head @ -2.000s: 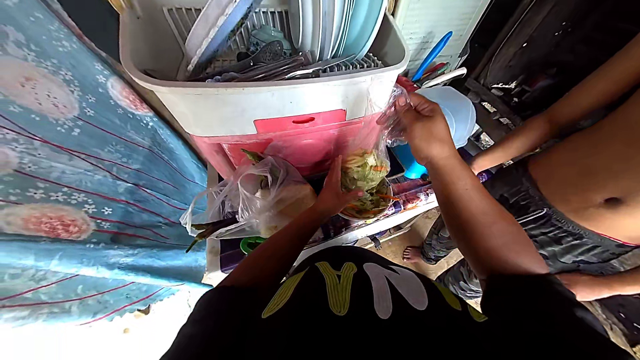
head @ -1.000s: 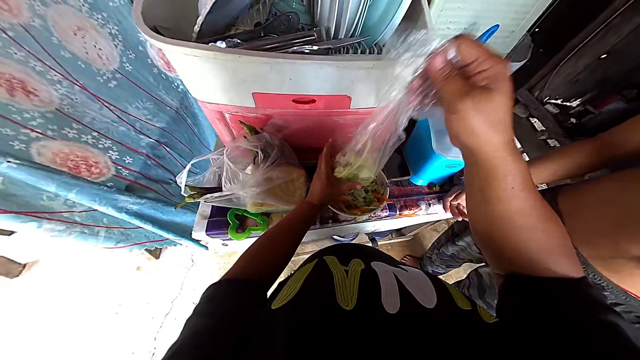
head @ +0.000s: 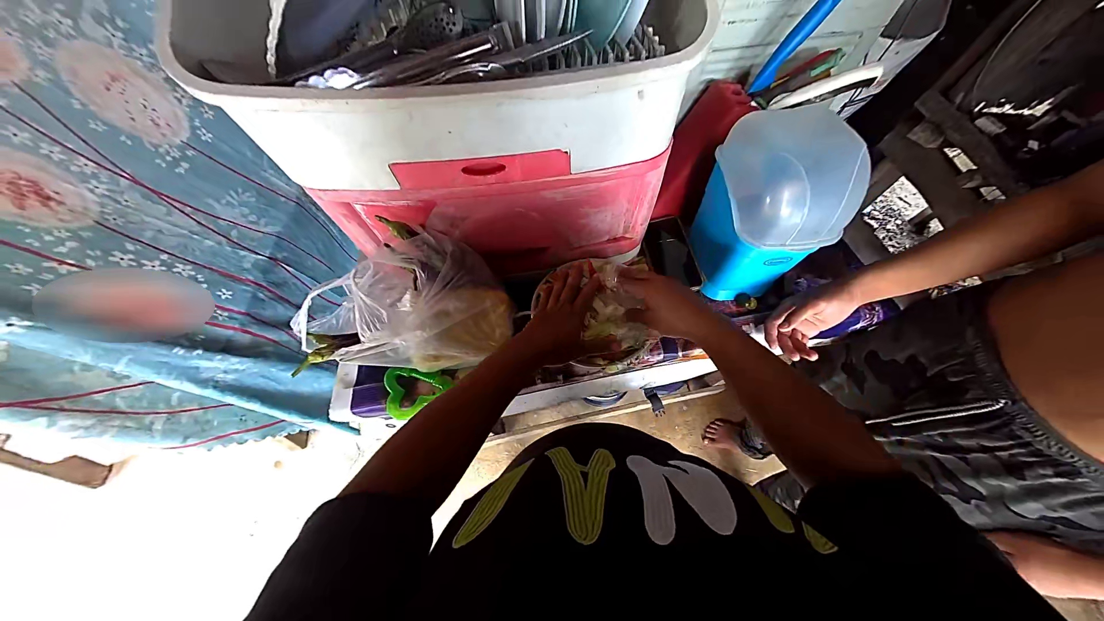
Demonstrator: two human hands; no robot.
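Chopped vegetables (head: 608, 306) lie in and around a bowl on the narrow shelf, below the red drawer front. My left hand (head: 565, 315) rests on their left side, fingers spread. At their right side, my right hand (head: 660, 302) touches them or some clear plastic with bent fingers; its grip is partly hidden. A clear plastic bag (head: 431, 302) with vegetables and something yellowish stands to the left of my left hand. Just under that bag lies a green plastic cutter-like shape (head: 414, 392).
A dish rack tub (head: 448, 112) with plates and utensils stands behind. A blue container with a translucent lid (head: 789, 181) is at the right, beside another person's hand (head: 806, 319). A blue flowered curtain (head: 129, 207) hangs at left.
My right hand has come down from its raised position with the plastic bag to the vegetables at the bowl. My left hand stays near the bowl.
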